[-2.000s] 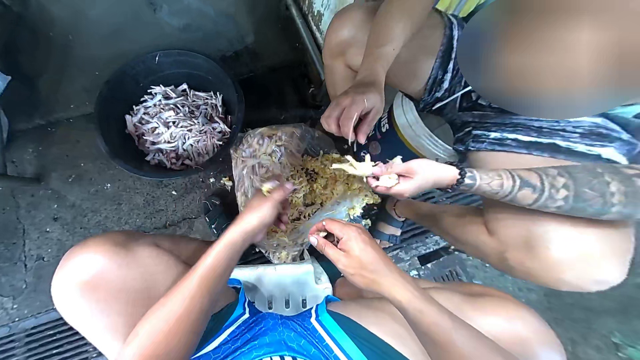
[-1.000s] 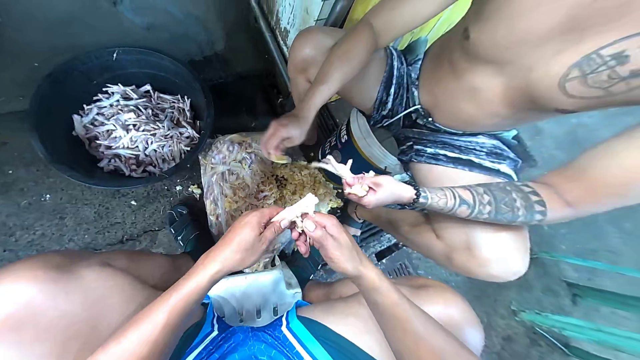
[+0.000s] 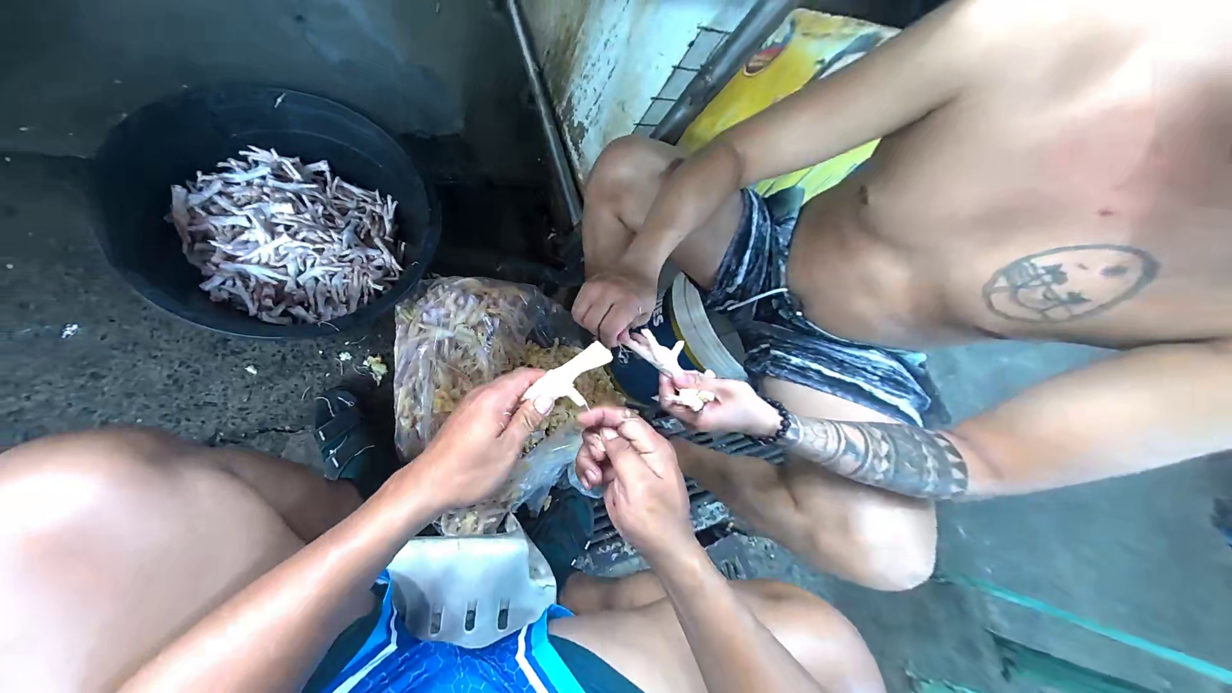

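My left hand (image 3: 491, 433) holds a pale chicken foot (image 3: 570, 377) between thumb and fingers, over a clear plastic bag (image 3: 452, 337) that contains chicken feet and yellowish scraps (image 3: 568, 358). Just right of that foot is my right hand (image 3: 630, 467), its fingers curled with the tips together; whether a small piece is pinched in them cannot be told. Across the bag, a co-worker's two hands hold another chicken foot (image 3: 657, 352), with pale bits in the hand nearer me. A heap of chicken feet (image 3: 289, 236) lies in a black round basin (image 3: 125, 236) at upper left.
The co-worker sits opposite on the right, knees bent, beside a dark blue bucket (image 3: 703, 322) with a pale rim. A metal floor grate (image 3: 707, 505) runs beneath the hands. A wall and a metal pipe (image 3: 544, 106) stand behind. Small scraps dot the concrete floor (image 3: 221, 385) near the basin.
My hands were together on a chicken foot one second ago; now they are apart, the foot in my left hand. The co-worker's farther hand has come to the foot in their other hand.
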